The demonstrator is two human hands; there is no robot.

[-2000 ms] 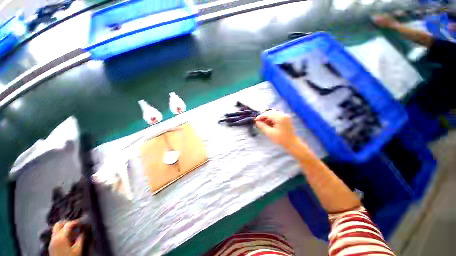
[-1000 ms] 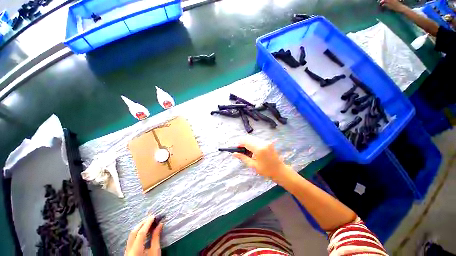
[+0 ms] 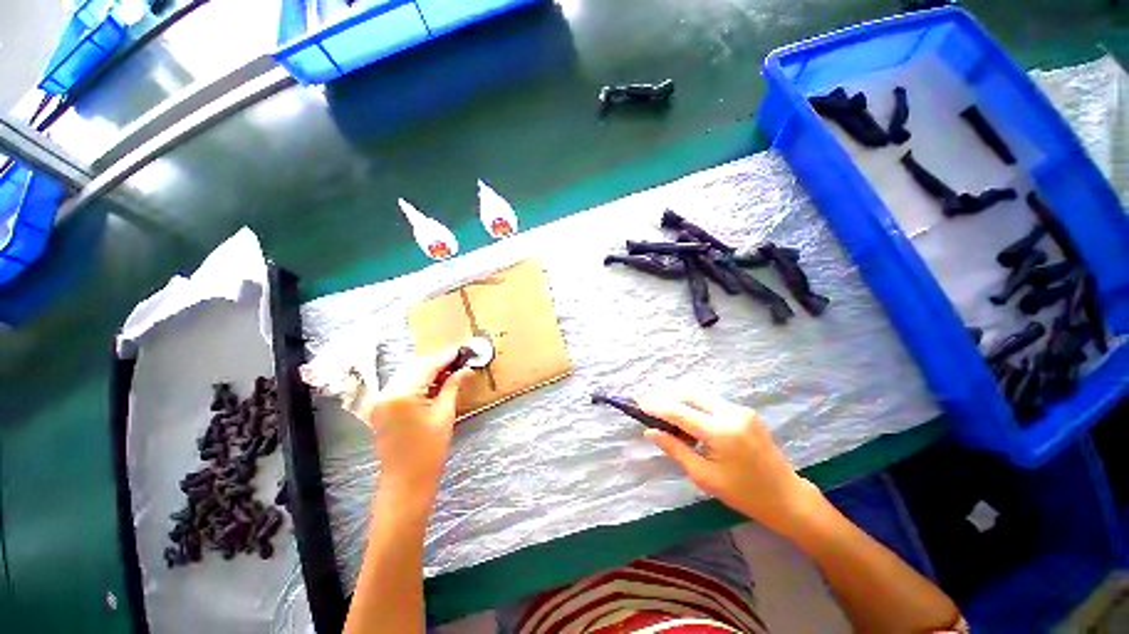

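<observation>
My left hand (image 3: 419,415) holds a small dark part (image 3: 463,358) at the white glue dish (image 3: 482,353) on the tan cardboard pad (image 3: 532,325). Whether the part touches the dish is hard to tell. My right hand (image 3: 731,456) holds a long black part (image 3: 634,412) above the white liner sheet, its free end pointing left towards the pad. A loose pile of long black parts (image 3: 724,269) lies on the sheet behind my right hand. More small dark parts (image 3: 229,477) are heaped in the lined tray (image 3: 295,409) at the left.
Two white glue bottles (image 3: 431,233) stand behind the pad. A crumpled cloth (image 3: 344,375) lies between tray and pad. A blue bin (image 3: 867,279) with long parts is at the right. A stray black part (image 3: 636,93) lies on the green surface. Another blue bin (image 3: 396,40) is at the far side.
My left hand has moved from the tray to the sheet's near edge, then up to the glue dish with a small part. My right hand has taken a long part from the pile and moved nearer me.
</observation>
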